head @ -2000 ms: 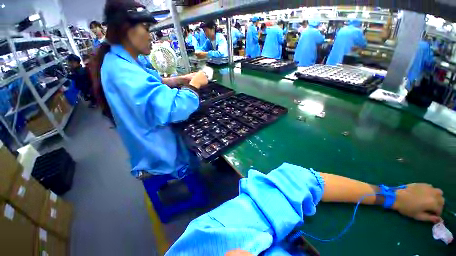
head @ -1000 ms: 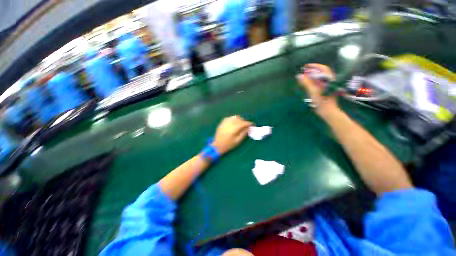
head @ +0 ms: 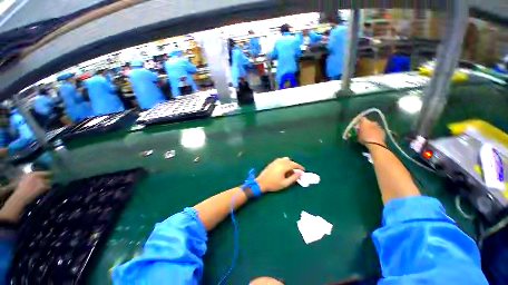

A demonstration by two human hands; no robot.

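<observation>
My left hand (head: 280, 175), with a blue wrist strap (head: 252, 185) and thin blue cord, rests on the green mat, its fingertips closed on the edge of a crumpled white paper (head: 309, 178). A second, flatter angular white paper (head: 313, 227) lies nearer me. My right hand (head: 370, 132) is farther forward and to the right, fingers curled around the glue syringe, which is mostly hidden. The pale air hose (head: 388, 126) loops from its top end beside that hand towards the controller. Another bit of white paper (head: 368, 157) shows beside the right wrist.
The grey controller (head: 458, 170) with a red lit switch is at right, carrying a white tube (head: 492, 166); a yellow item (head: 479, 130) is behind. A black pocketed tray (head: 72, 222) lies at left beside another person's hands (head: 25, 195). Small parts (head: 170, 154) lie on the mat. A metal post (head: 443, 72) stands at right.
The view has swung from the left neighbour to the bench in front. Since the last earlier frame, my right hand has turned, its back now showing; my left still touches the crumpled paper.
</observation>
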